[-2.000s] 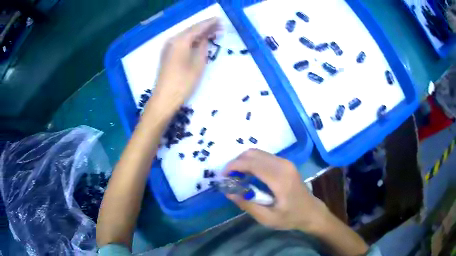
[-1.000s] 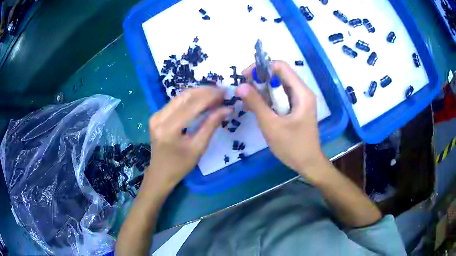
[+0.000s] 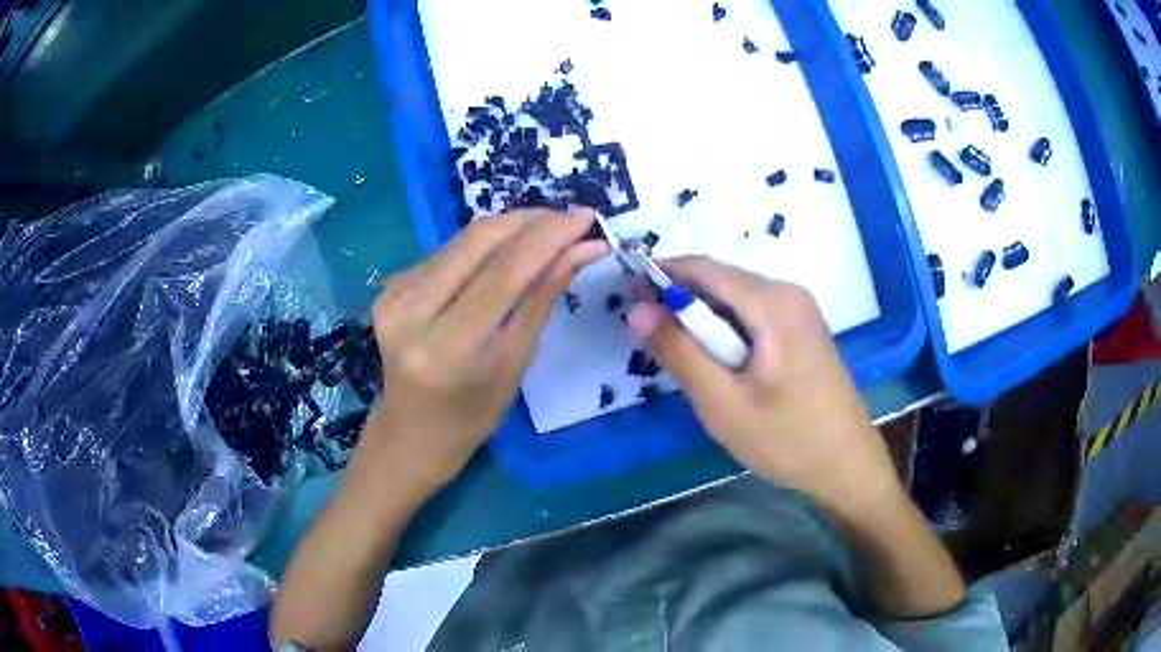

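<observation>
My left hand [image 3: 471,318] is over the near part of the left tray [image 3: 611,450]. Its fingertips hold a black moulded shot [image 3: 615,175], a frame-like piece that shows just beyond the fingers. My right hand [image 3: 777,369] is closed around the side cutters [image 3: 708,329], with their white handle and blue pivot. The cutter jaws point up and left and meet the left fingertips. What lies between the jaws is hidden. A heap of small black plastic parts [image 3: 516,153] lies in the left tray, with several loose ones around the hands.
The right tray [image 3: 1019,372] holds scattered larger black parts [image 3: 918,129]. A clear plastic bag [image 3: 127,408] lies open at the left, with black clusters [image 3: 274,395] at its mouth. An open cardboard box [image 3: 1019,459] is below the right tray. A blue bin [image 3: 217,633] shows below the bag.
The view has shifted. My left hand has come back from the far part of the left tray and now meets the cutters. The cutter jaws now point up and left.
</observation>
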